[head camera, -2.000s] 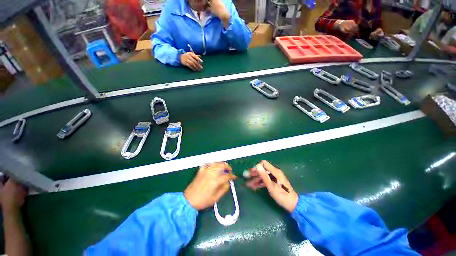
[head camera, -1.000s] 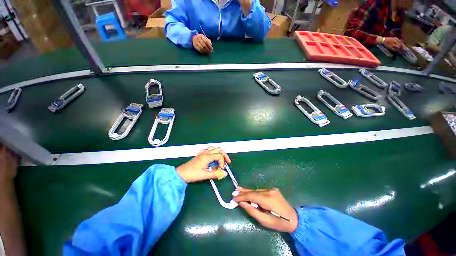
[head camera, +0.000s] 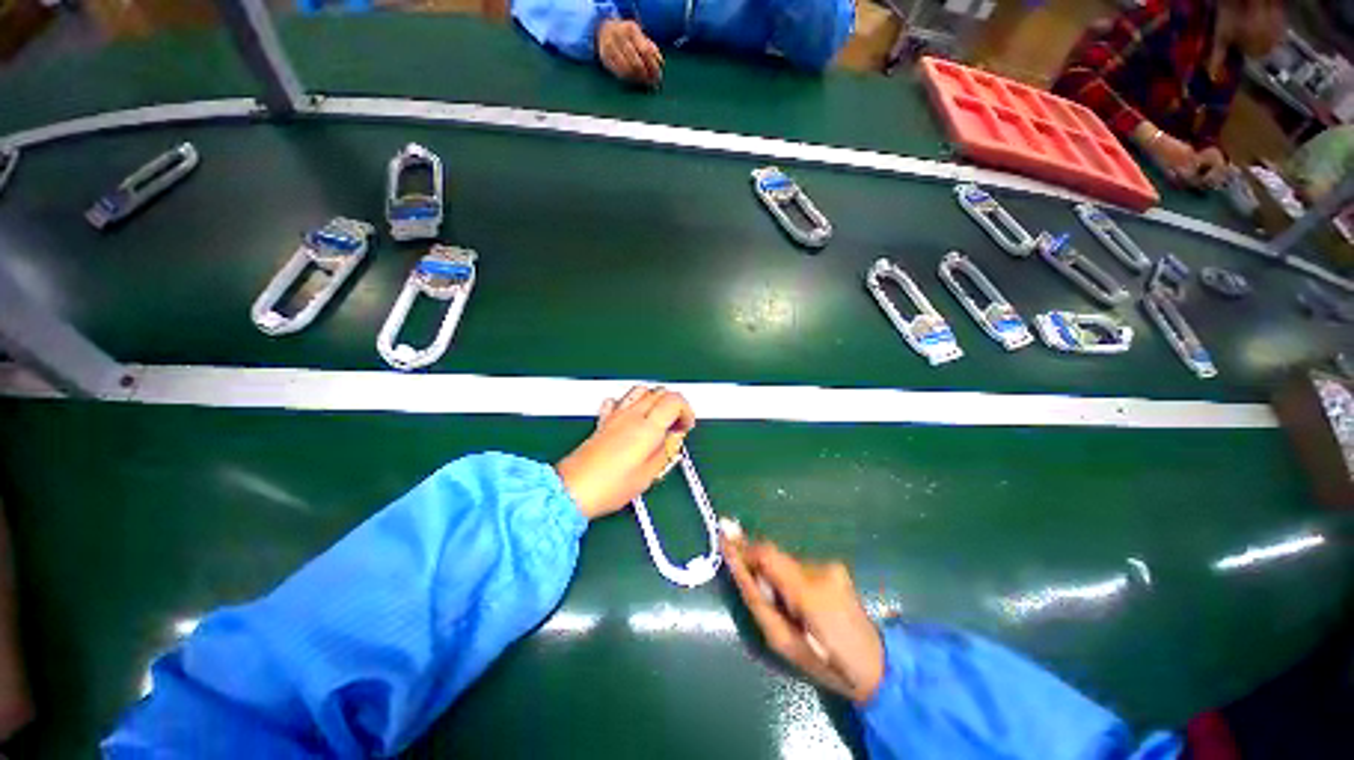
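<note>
A white oblong loop-shaped unit (head camera: 686, 572) lies on the glossy green work surface, its open middle towards me. My left hand (head camera: 636, 450) is closed over its far end and hides that end. My right hand (head camera: 802, 609) is just right of the unit's near part, blurred, with white fingertip covers. It holds a thin pen-like hand tool (head camera: 815, 644), which lies along the fingers and points back towards the wrist. Whether the right fingertips touch the unit cannot be told.
Past the pale guide rail (head camera: 832, 403), the green conveyor belt (head camera: 594, 267) carries several similar loop units (head camera: 423, 306). A red-orange tray (head camera: 1039, 131) lies on the far side. A carton (head camera: 1319, 438) is at the right edge. Two people's hands and sleeves show opposite. A grey post stands at left.
The view has shifted downward. My right hand has moved off the unit's near end to its right side. My left hand still holds the far end, its fingers now covering the blue patch.
</note>
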